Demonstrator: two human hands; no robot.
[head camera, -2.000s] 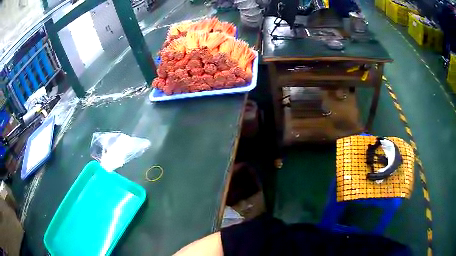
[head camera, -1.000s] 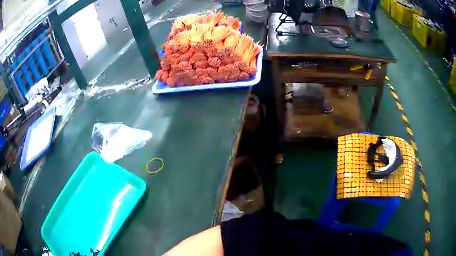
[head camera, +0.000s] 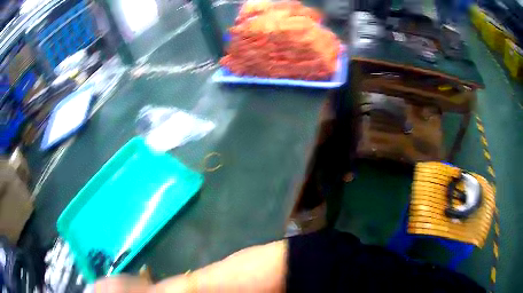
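Note:
A turquoise tray (head camera: 129, 200) lies on the dark-green bench at the left. Small black pieces (head camera: 100, 260) are piled in its near corner. My right forearm crosses the bottom of the picture from a black sleeve. My right hand (head camera: 121, 284) is at the bottom edge, just below that corner, blurred and cut off; its fingers and anything in them cannot be made out. My left hand is not in view. Blurred silvery and black items (head camera: 57, 266) lie left of the tray's near corner.
A crumpled clear bag (head camera: 178, 129) and a thin yellow ring (head camera: 213, 162) lie beyond the tray. Orange-red bundles (head camera: 281, 43) fill a blue-white tray. A cardboard box (head camera: 12, 197) is at far left. A stool with a yellow beaded pad (head camera: 427, 200) stands at right.
The view has shifted, so the bench things appear higher and further right. More of my right forearm and part of my right hand now show at the bottom, with more of the black pieces.

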